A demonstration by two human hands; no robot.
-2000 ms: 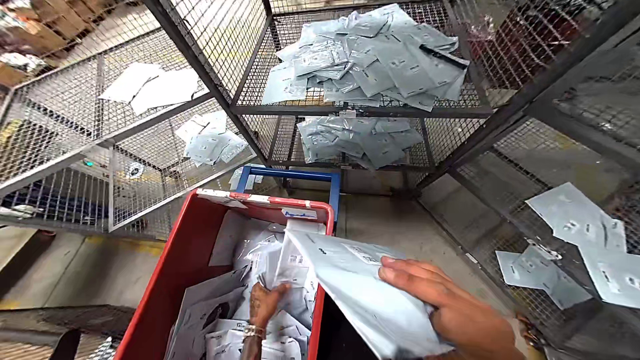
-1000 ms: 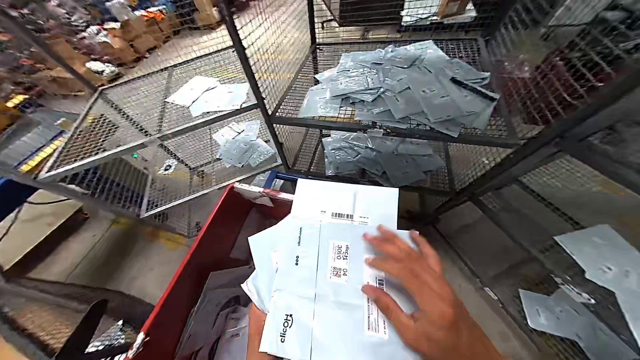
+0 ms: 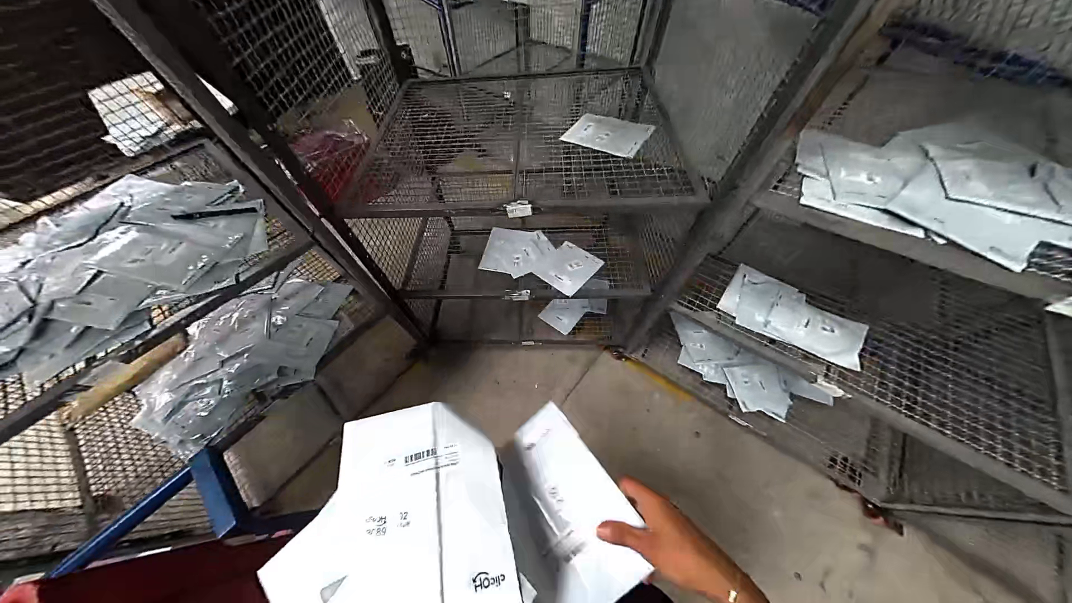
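In the head view my right hand [image 3: 670,536], at the lower right, pinches a white mailing envelope [image 3: 578,511] between thumb and fingers, tilted apart from the others. To its left is a bundle of white envelopes [image 3: 419,502] bearing print and a barcode; my left hand is hidden, so what it grips is not visible. Ahead, several pale envelopes [image 3: 540,255] lie on the middle shelf of a wire-mesh rack, and a single envelope [image 3: 607,135] lies on its upper shelf.
Piled plastic-wrapped envelopes [image 3: 134,260] fill mesh shelves at the left. More envelopes [image 3: 791,314] lie on shelves at the right. A blue metal frame [image 3: 218,494] and the red bin's edge [image 3: 159,574] are at the lower left. Concrete floor [image 3: 502,381] lies between the racks.
The view has swung right to another rack. My right hand, laid flat on the stack one second ago, now holds an envelope apart from it. My left hand, seen in the bin two seconds ago, is out of sight.
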